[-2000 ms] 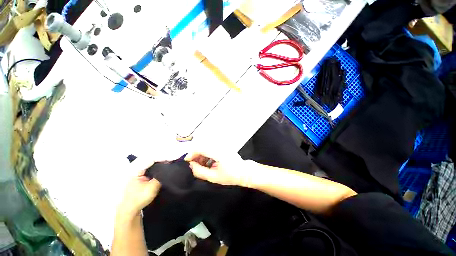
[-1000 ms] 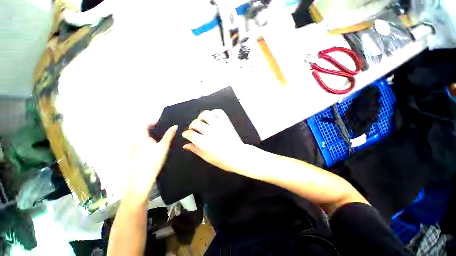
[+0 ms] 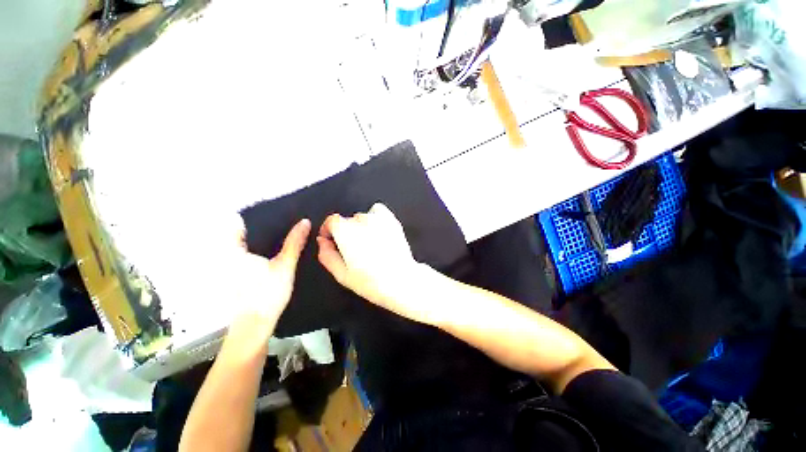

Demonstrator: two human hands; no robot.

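Note:
A black fabric panel (image 3: 376, 190) lies on the front edge of the white machine table, its far edge spread flat and its near part hanging over the lap, where it merges with black clothing. My left hand (image 3: 276, 274) is on the panel's left part, thumb on top, its fingers partly hidden at the left edge. My right hand (image 3: 358, 252) is on the middle of the panel with fingers curled, seeming to pinch the cloth. The needle area (image 3: 433, 78) is beyond the panel, partly blurred.
Red-handled scissors (image 3: 610, 128) lie on the table at the right, near a clear plastic packet (image 3: 685, 84). A tan strip (image 3: 502, 104) is on the bed. A blue mesh basket (image 3: 570, 252) with black pieces is beside the table. Worn, taped edging (image 3: 115, 291) borders the table's left side.
The black cloth was bunched between both hands; it now lies spread on the table's edge, its far left side flatter than a second ago. The view has shifted left.

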